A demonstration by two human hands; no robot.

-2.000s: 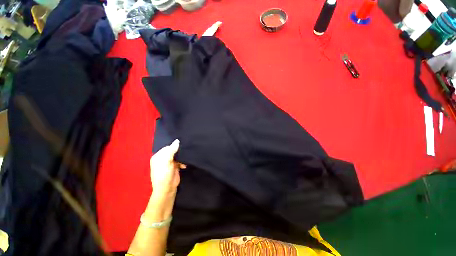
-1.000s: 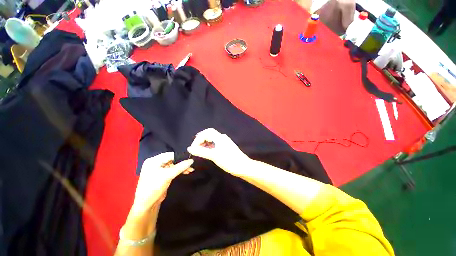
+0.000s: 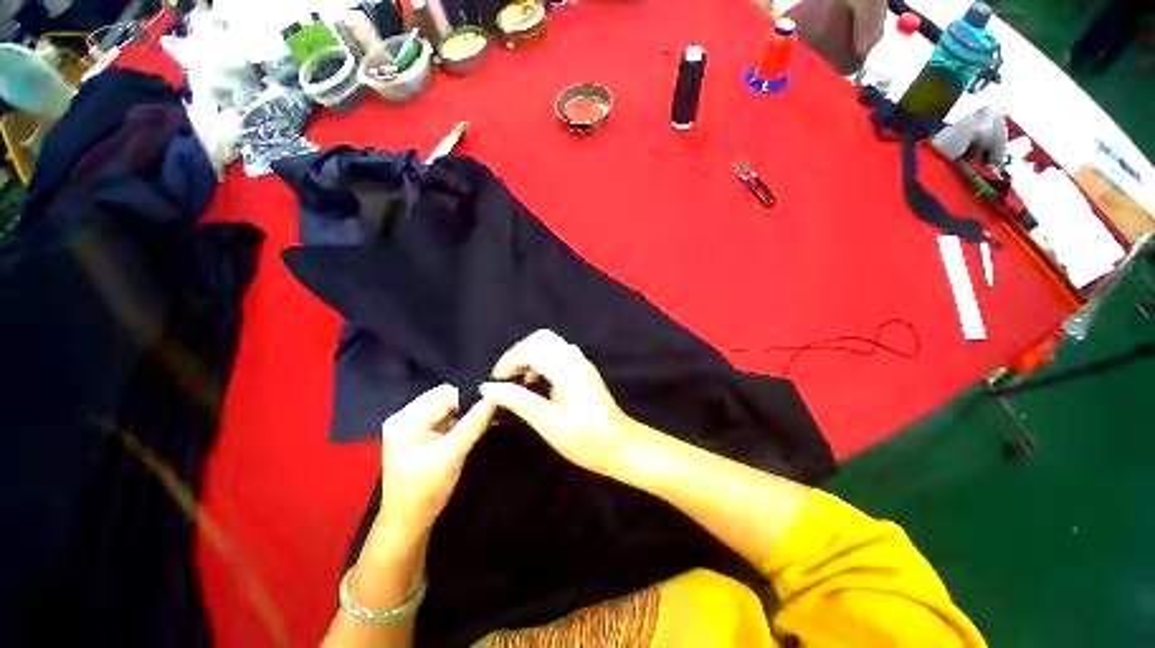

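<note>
A black garment [image 3: 557, 291] lies spread over the red cloth [image 3: 633, 215] in front of me and reaches down to my body. My left hand [image 3: 428, 453] pinches the garment near its left edge. My right hand [image 3: 557, 399] meets it there, thumb and finger closed together at the same spot. What the right fingertips hold is too small to see. A thin dark thread [image 3: 849, 342] curls on the red cloth right of the garment.
A dark garment pile [image 3: 108, 380] lies at left. Beyond the garment are a round tin [image 3: 584, 109], black thread cone [image 3: 688, 89], orange spool [image 3: 775, 57] and snips [image 3: 756, 185]. Small tubs [image 3: 397, 66] line the far edge. A teal-topped bottle [image 3: 959, 57] and white strips [image 3: 961, 287] are at right.
My right hand has come into view and joined my left hand at the garment. Over the last second, the fingertips of both hands have come together. The view has shifted, and the curled thread now shows.
</note>
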